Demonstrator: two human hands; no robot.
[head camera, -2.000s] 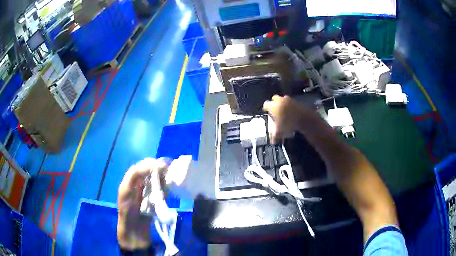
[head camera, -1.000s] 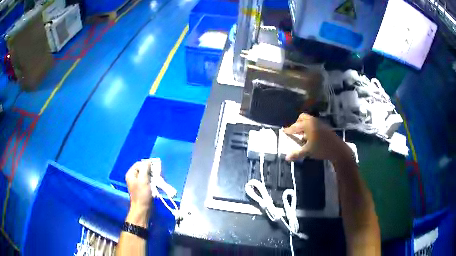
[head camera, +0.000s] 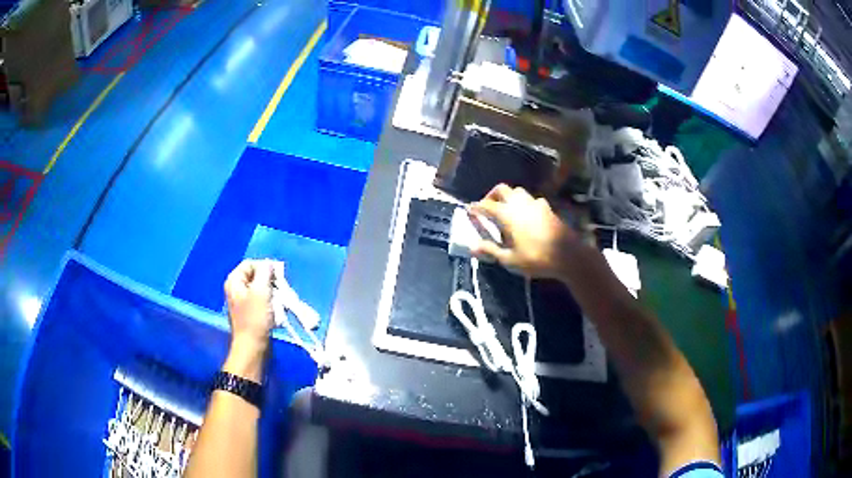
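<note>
My left hand (head camera: 250, 297) holds a white power adapter (head camera: 274, 273) with its bundled cord (head camera: 297, 313) hanging, above the blue bins left of the bench. My right hand (head camera: 523, 229) is over the black fixture plate (head camera: 420, 289), its fingers on a white adapter (head camera: 461, 235). Two looped white cords (head camera: 478, 329) trail from the fixture toward the bench's front edge. The second adapter in the fixture is hidden by my right hand.
A tangled adapter pile (head camera: 654, 191) and loose adapters (head camera: 710, 266) lie on the right. A dark grille (head camera: 500, 168) stands behind the fixture. The near left blue bin (head camera: 70, 345) holds adapters. A monitor (head camera: 747, 75) stands behind.
My right hand has moved left across the fixture, from the right adapter onto the left one. My left hand keeps its adapter beside the bench. The head view has shifted slightly.
</note>
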